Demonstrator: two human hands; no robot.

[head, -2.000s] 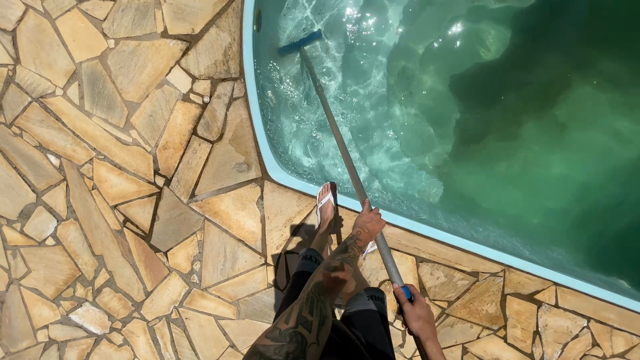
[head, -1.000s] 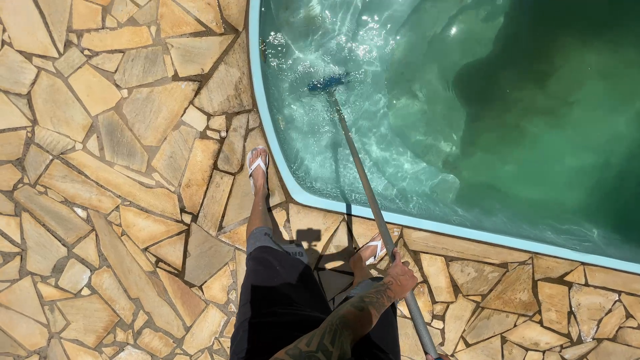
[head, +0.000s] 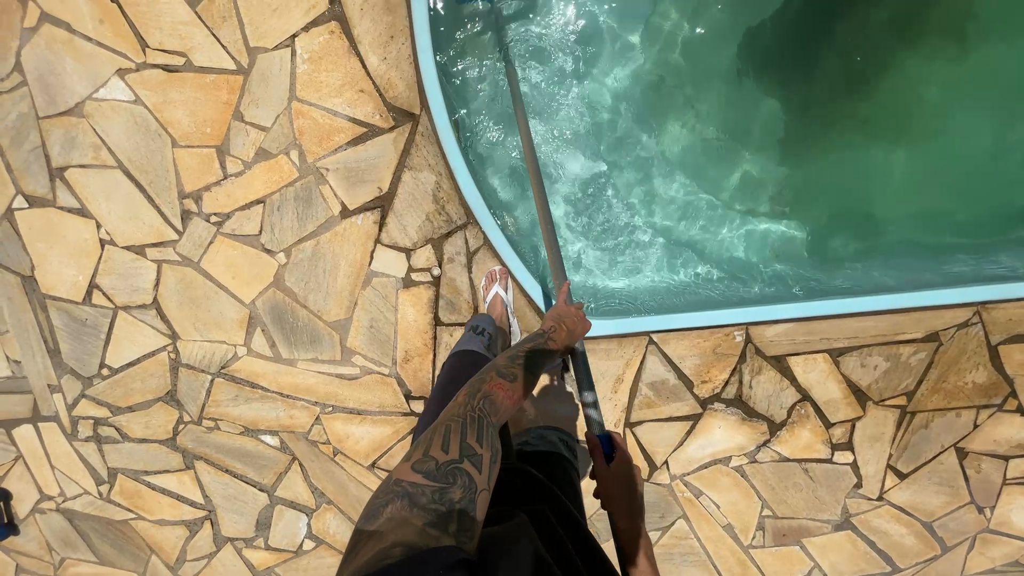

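Note:
A long grey telescopic pole (head: 532, 156) slants from my body over the pool edge into the water. My left hand (head: 566, 322), at the end of the tattooed arm, grips the pole just above the pool's rim, with the index finger lying along it. Lower down, my right hand (head: 614, 472) is closed around the pole beside its blue collar (head: 606, 448). The blue brush head (head: 474, 2) at the far end shows only in part at the top edge of the view, under rippling water.
The light blue pool rim (head: 788, 310) curves down the left side and runs right. Greenish pool water (head: 688, 176) has a dark patch at upper right. Irregular stone paving (head: 216, 336) surrounds it. One foot in a white flip-flop (head: 500, 296) stands near the rim.
The brush head, well inside the view a second ago, is now at its top edge. My right hand, mostly out of view then, shows on the pole. The view has shifted.

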